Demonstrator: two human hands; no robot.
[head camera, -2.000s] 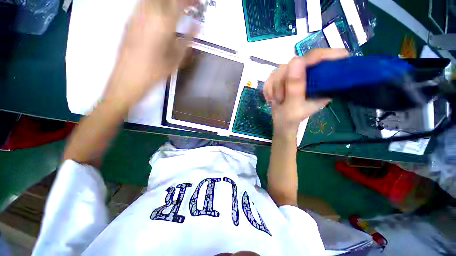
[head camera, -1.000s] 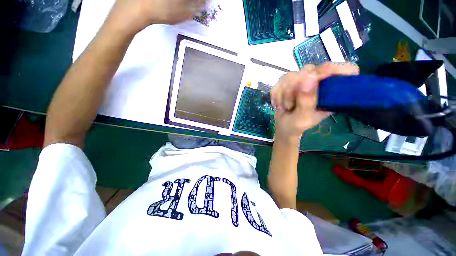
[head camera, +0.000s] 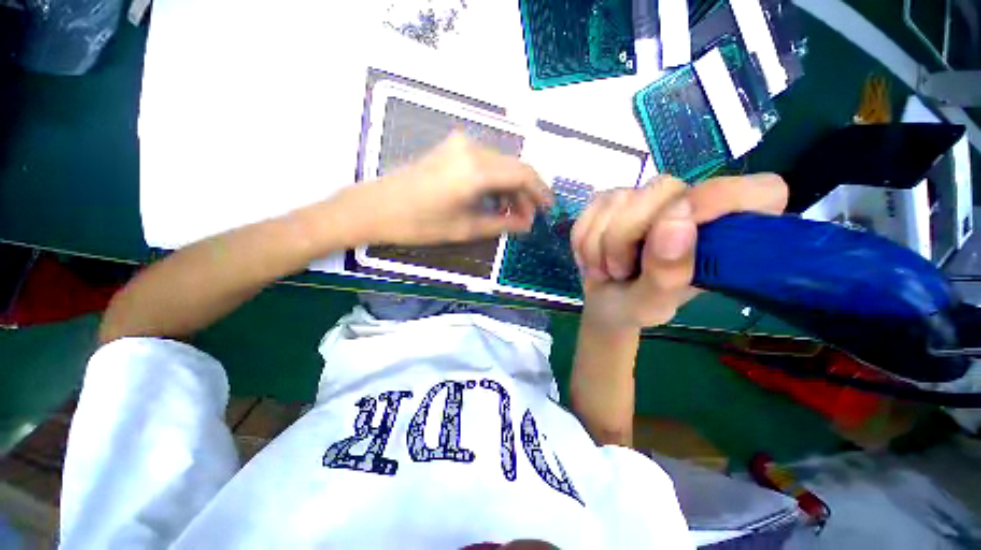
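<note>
My right hand (head camera: 642, 249) is closed around the dark front end of a blue electric screwdriver (head camera: 828, 277), whose body extends to the right; its tip is near the circuit board. My left hand (head camera: 473, 193) is over the white frame (head camera: 366, 177), its fingertips close together near the board's upper left edge. A dark spot shows between the fingers; whether it is a screw is unclear. The green circuit board (head camera: 532, 258) lies in the frame's right bay, partly covered by both hands. A loose pile of tiny screws (head camera: 428, 19) lies beyond the frame.
The white sheet (head camera: 247, 129) lies under the work. Green boards with pale strips (head camera: 683, 118) lie at its right, another board (head camera: 581, 43) beyond. A dark-topped white box (head camera: 887, 210) stands right, a plastic bag (head camera: 70, 32) far left. A black cable (head camera: 861, 385) trails right.
My left hand has moved from beside the screw pile down and right to the board. My right hand has moved slightly lower, and the screwdriver's rear end has swung downward.
</note>
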